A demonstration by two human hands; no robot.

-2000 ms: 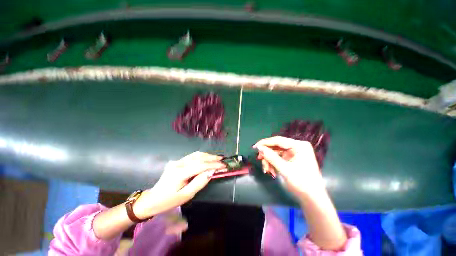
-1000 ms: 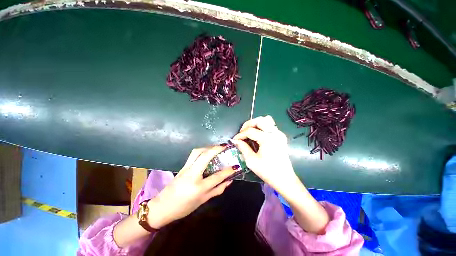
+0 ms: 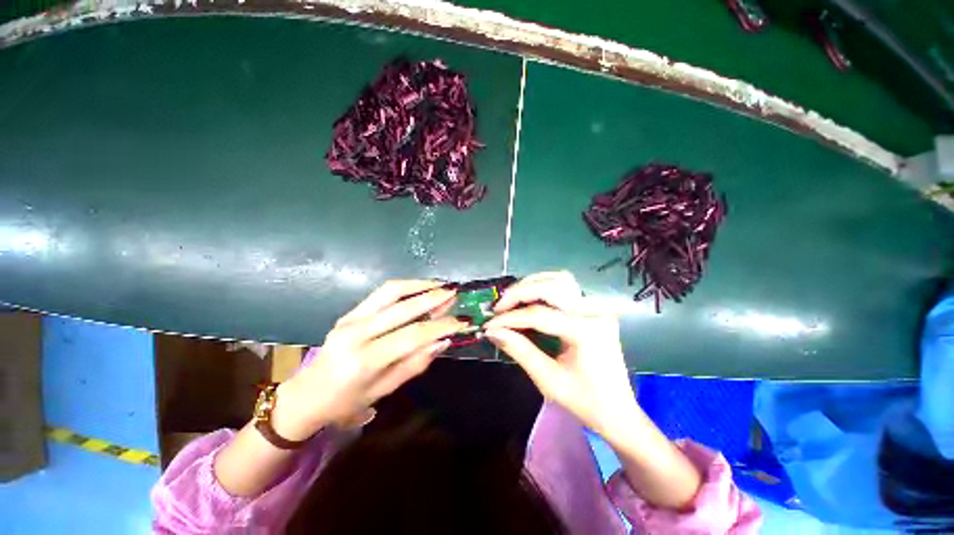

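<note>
A half-assembled phone, dark red and black with a green board, is held above the bench's near edge. My left hand grips its left side. My right hand has its fingertips on its right side; whether a trim piece is between them cannot be told. A left pile of dark red trim pieces lies left of the pale seam. A right pile of trim pieces lies right of the seam, with a few loose slivers at its lower left.
The green bench has a chipped white and brown rail along its far side. Beyond it, the green conveyor carries phone units at the top right. Blue plastic lies below right, and a brown box below left.
Since a second ago the phone has been turned, with its green board now facing up between both hands. My right fingers have shifted along its right side. The whole view has moved slightly.
</note>
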